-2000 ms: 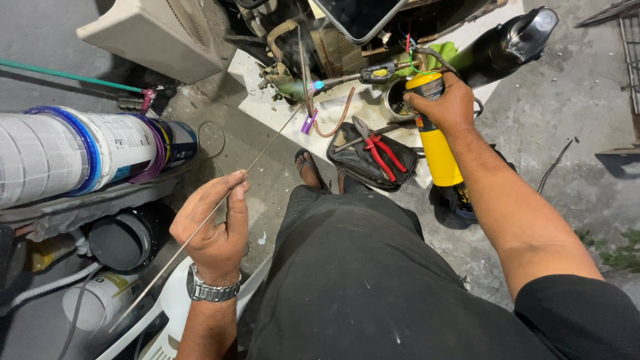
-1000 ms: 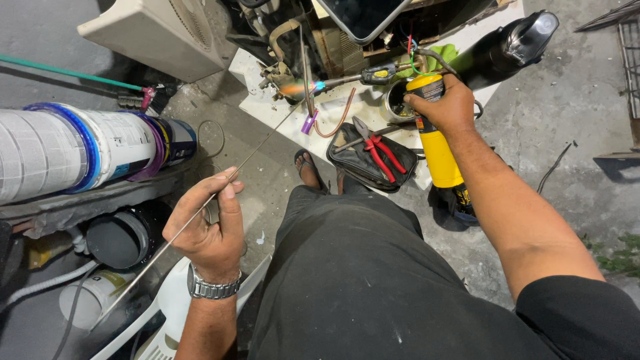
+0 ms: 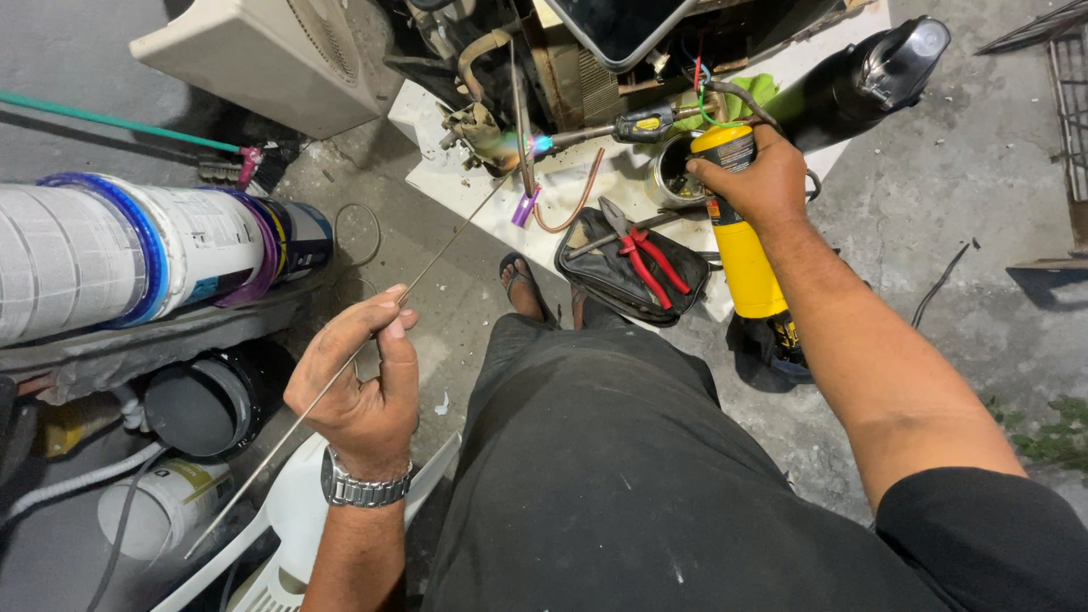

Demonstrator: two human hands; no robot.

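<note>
My left hand pinches a long thin metal rod between thumb and fingers; its far end reaches the flame beside a copper tube. In my right hand is a yellow gas cylinder, held near its top. The lit torch points left, its blue-green flame against the tube and a dull metal fitting. Below the flame, a purple piece is by the tube's lower end, near a bent copper tube. Red-handled pliers lie on a black zip case.
An open tin can stands under the torch on a white board. A black bottle lies at upper right. Stacked buckets are at left, a white plastic chair by my left wrist, and a beige casing at upper left.
The flame showed orange at the metal fitting a second ago and is now mostly blue-green with a little orange. My left hand has shifted slightly with the rod; my right hand keeps its hold.
</note>
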